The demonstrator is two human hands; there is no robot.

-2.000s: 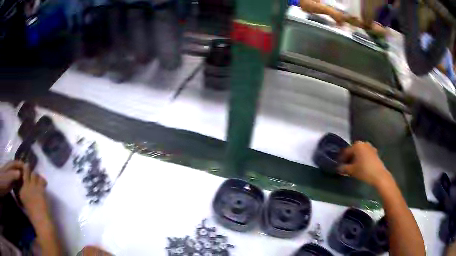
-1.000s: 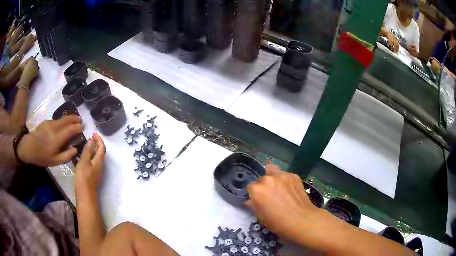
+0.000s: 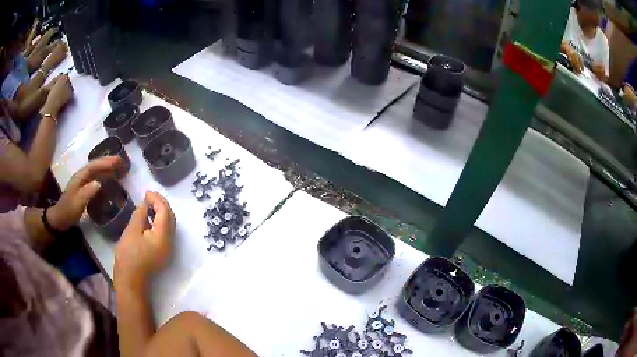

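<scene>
Neither of my hands can be made out; a small skin-toned patch at the lower right edge is too cut off to tell whose it is. A black open housing (image 3: 356,249) stands upright on the white worktop (image 3: 279,272), its raised centre showing. To its right stand another housing (image 3: 438,293) with a small white spot at its rim and a third (image 3: 493,318) close beside it. More housings (image 3: 560,346) are cut off at the lower right. A pile of dark star-shaped inserts with pale centres (image 3: 362,343) lies at the bottom edge.
At left, a neighbour's hands (image 3: 148,226) are around a housing (image 3: 109,203), near other housings and an insert pile (image 3: 227,213). A green post (image 3: 492,132) with red tape rises right of centre. Stacked housings (image 3: 438,94) stand on white sheets beyond. People sit at far left and upper right.
My right hand has let go of the nearest housing and left the picture; the housing stays on the worktop. The view has shifted, showing more housings at right. The neighbour's hands are further apart.
</scene>
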